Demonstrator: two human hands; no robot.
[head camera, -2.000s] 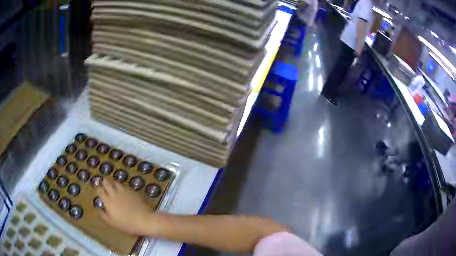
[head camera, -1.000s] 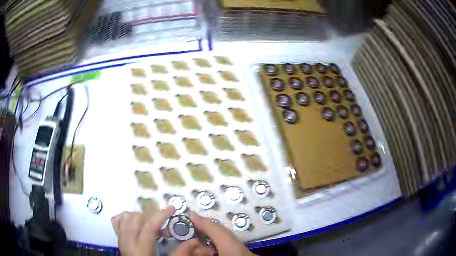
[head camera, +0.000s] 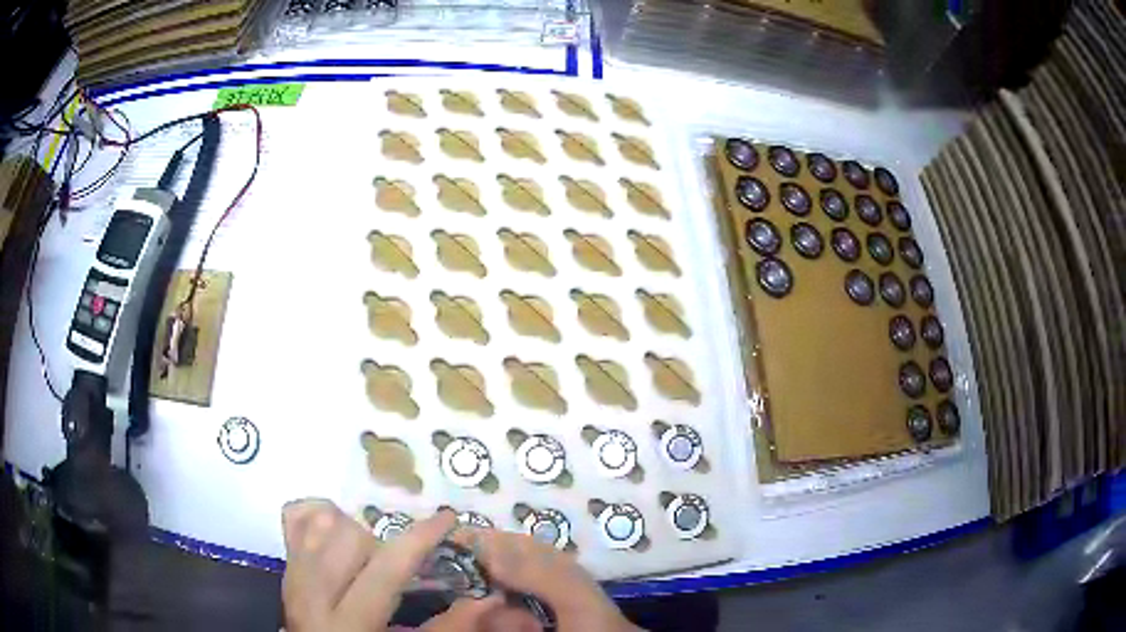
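Observation:
My left hand (head camera: 352, 574) and my right hand (head camera: 543, 580) are together at the bottom of the picture, fingers pinched around a small round disc (head camera: 457, 570). The disc is partly hidden by the fingers and tilted. Just beyond them lies the white foam tray (head camera: 562, 414), with silver-ringed discs (head camera: 540, 458) in its two nearest rows. The nearest row's left end is partly covered by my hands. The farther cut-outs are empty and show brown. To the right, dark-rimmed discs (head camera: 845, 245) lie on the brown cardboard sheet (head camera: 821, 370).
A handheld meter (head camera: 114, 278) and a tan board (head camera: 191, 340) are at left, with wires and a green label (head camera: 257, 95). A single disc (head camera: 238, 438) lies left of the foam. Stacked cardboard dividers (head camera: 1025, 284) stand at right. Blue edging marks the bench's near edge.
The view has shifted and sharpened. Since one second ago, the held disc has turned from face-on to tilted between my fingers. Two seconds ago, a hand was over the discs on the cardboard.

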